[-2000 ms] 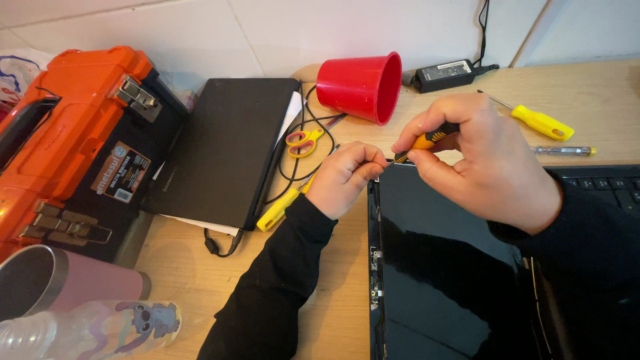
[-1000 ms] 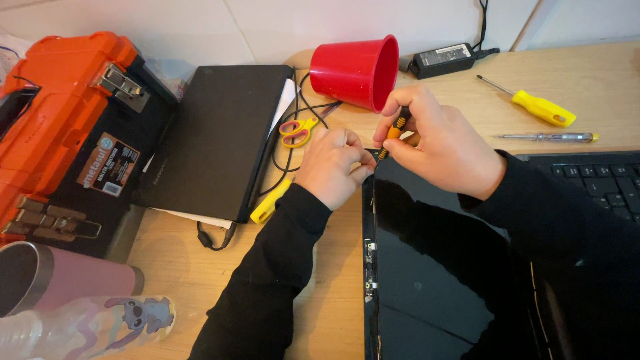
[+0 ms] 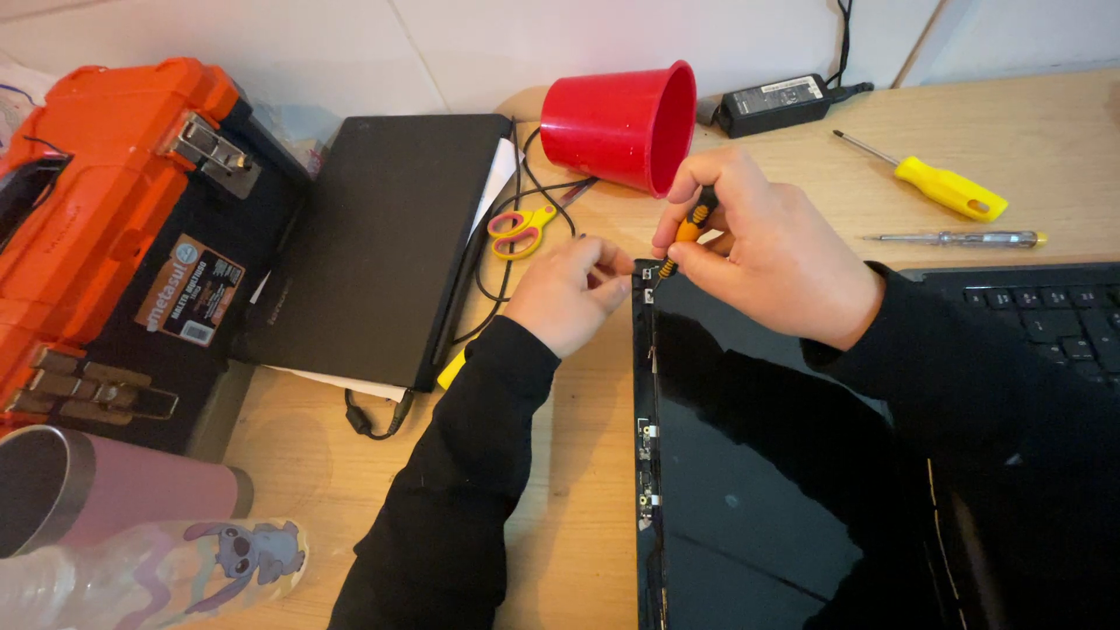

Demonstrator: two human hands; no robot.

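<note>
My right hand (image 3: 761, 249) grips a small orange-and-black precision screwdriver (image 3: 691, 227), its tip down at the upper left corner of a laptop screen panel (image 3: 752, 490). The bezel is off along the panel's left edge, where small circuit parts show. Beside that corner is my left hand (image 3: 573, 293), thumb and fingers curled close together; whether anything small is between them cannot be told. To the right of the panel, partly behind my right sleeve, lies the laptop's keyboard (image 3: 1050, 315).
A closed black laptop (image 3: 376, 236), yellow scissors (image 3: 521, 232) and cables lie left. An orange toolbox (image 3: 105, 175), pink tumbler (image 3: 157, 486) and plastic bottle (image 3: 114, 569) stand farther left. Behind are a red bucket (image 3: 604, 122), power adapter (image 3: 774, 103), yellow screwdriver (image 3: 949, 185) and clear-handled screwdriver (image 3: 971, 238).
Two seconds ago both hands met above the panel's corner at the screwdriver. Now the screwdriver stands more upright at the corner, and my left hand is apart from it.
</note>
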